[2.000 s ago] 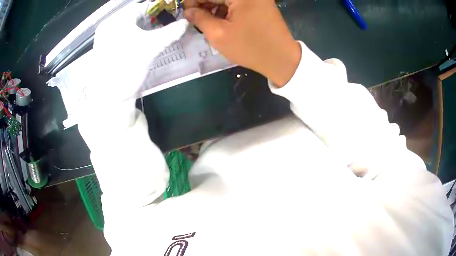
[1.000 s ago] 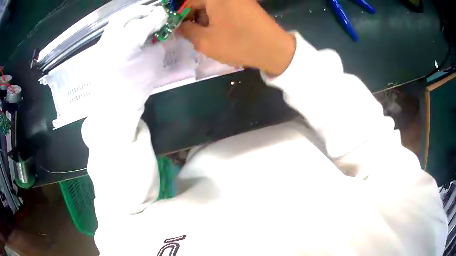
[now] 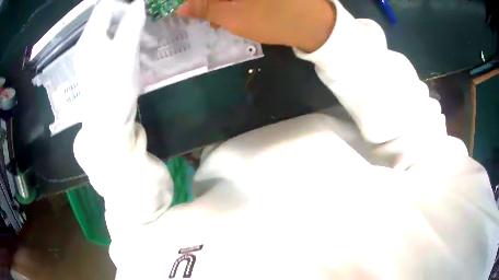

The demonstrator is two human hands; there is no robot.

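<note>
A small green circuit board (image 3: 163,6) is at the top edge of the picture, partly cut off, between my two hands. My right hand (image 3: 262,22), bare, has its fingertips at the board's right side; its upper part is cut off by the edge. My left hand (image 3: 116,38), in a white glove, reaches up to the board's left side; whether its fingers grip it cannot be told. The long white housing shell (image 3: 183,63) lies on the bench beneath both hands, its rows of slots and a round screw post showing.
Long silver strips (image 3: 60,48) lie behind the shell. A blue tool handle (image 3: 388,11) is at the top right. A greenish-silver spool (image 3: 23,187), round wired parts (image 3: 7,97) and stacked strips are at the left edge. A green basket (image 3: 87,214) is below the bench.
The board and both hands have moved up towards the top edge of the picture. More of the shell's right end shows. The board now appears flatter, with its component side visible.
</note>
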